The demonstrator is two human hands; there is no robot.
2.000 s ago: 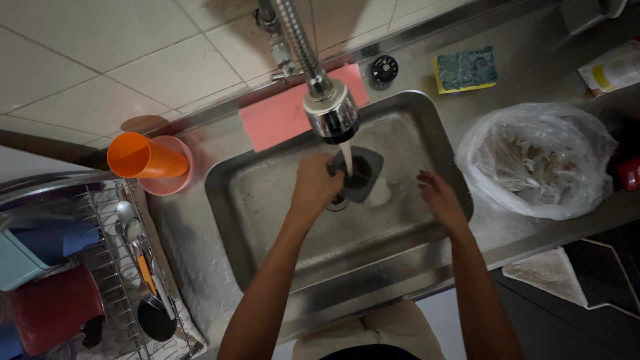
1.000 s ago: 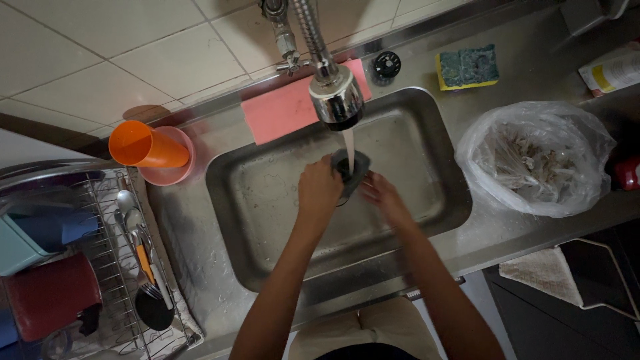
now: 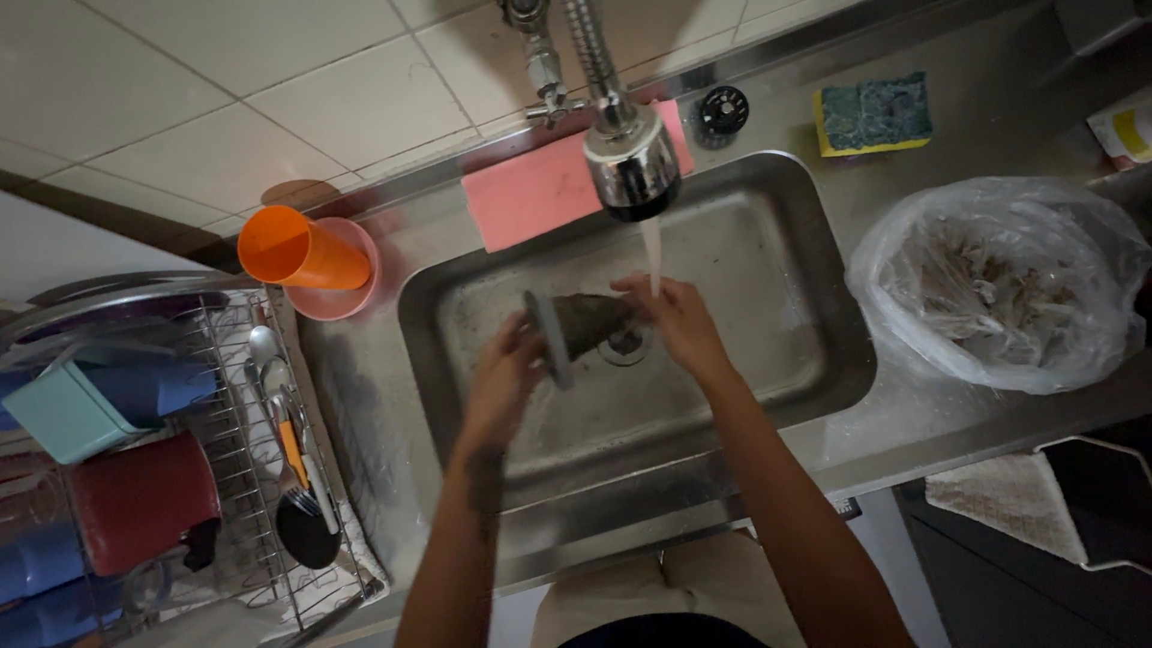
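Over the steel sink basin, my left hand holds a dark cone-shaped strainer or filter by its grey rim, tipped on its side. The narrow end points right, toward my right hand. My right hand is beneath the water running from the chrome faucet head, its fingers at the cone's narrow end; motion blur hides whether they grip it. Behind the hands, the drain partly shows.
A pink cloth, black drain strainer and sponge lie behind the basin. An orange cup rests in a pink bowl at left, near the dish rack. A plastic bag of scraps stands right.
The dark piece was under the stream between both hands; it is now tipped sideways, left of the stream. My left hand has moved left and my right hand has come under the water.
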